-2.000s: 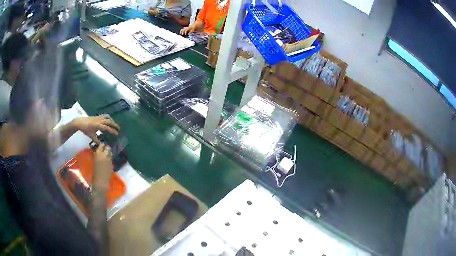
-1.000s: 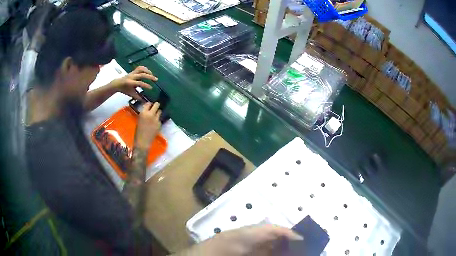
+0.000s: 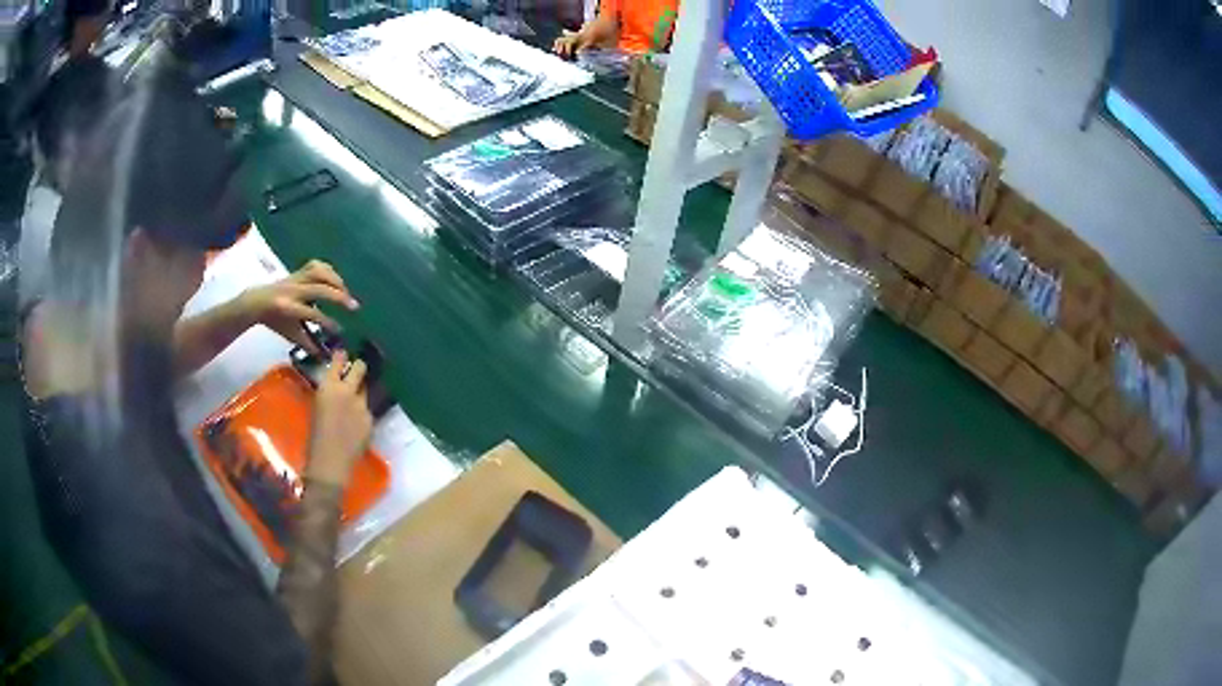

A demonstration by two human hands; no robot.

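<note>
A white moulded tray (image 3: 831,590) with scattered dark holes lies in front of me, cut off by the bottom edge. A small dark piece (image 3: 756,678) shows on it at the bottom edge, mostly cut off. A pale blurred patch (image 3: 667,675) left of that piece may be part of my left hand; its grip cannot be told. My right hand is not in view. A pile of black open-centred frames (image 3: 524,564) lies on tan cardboard (image 3: 402,590) just left of the tray.
At left, a person (image 3: 148,442) handles a dark part above an orange tray (image 3: 268,449). Across the green bench stand clear plastic stacks (image 3: 757,322), a white post (image 3: 663,174) and a white charger (image 3: 836,424). A blue basket (image 3: 804,81) hangs on the post. Cartons (image 3: 925,282) line the wall.
The view has tilted up and shifted since one second ago. The hand and the dark block it held over the tray have dropped almost fully out of the picture.
</note>
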